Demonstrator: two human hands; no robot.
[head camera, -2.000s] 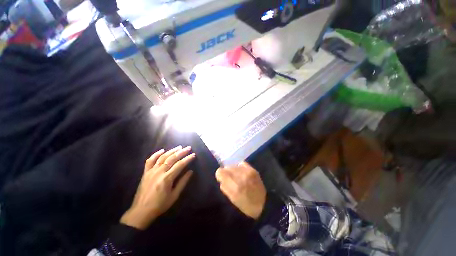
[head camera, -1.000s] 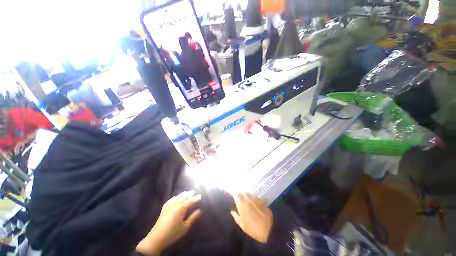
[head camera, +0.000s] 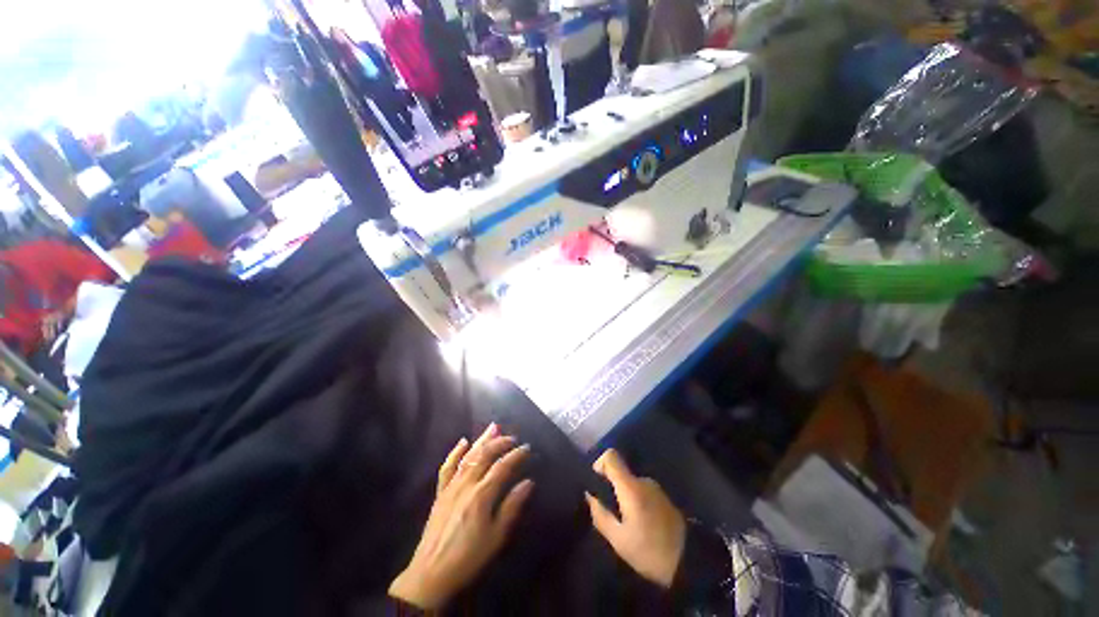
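The black fabric (head camera: 277, 410) covers the left side and drapes over the table's front edge toward my lap. My left hand (head camera: 472, 512) lies flat on it, fingers slightly spread, below the needle area. My right hand (head camera: 639, 521) is at the fabric's right edge, just off the table corner, with thumb and forefinger around that edge; whether they pinch it is hard to tell. The white sewing machine (head camera: 530, 235) with "JACK" lettering stands above my hands. Glare hides the presser foot and needle.
A dark tool (head camera: 651, 259) lies on the machine bed beside a pink-red item (head camera: 581, 247). A smartphone (head camera: 440, 121) stands above the machine head. A green basket (head camera: 898, 283) holding clear plastic is right of the table. Papers (head camera: 838, 512) lie lower right.
Since a second ago, both hands have moved down, away from the needle area, with the fabric's right edge showing between them and the needle. The view has also shifted.
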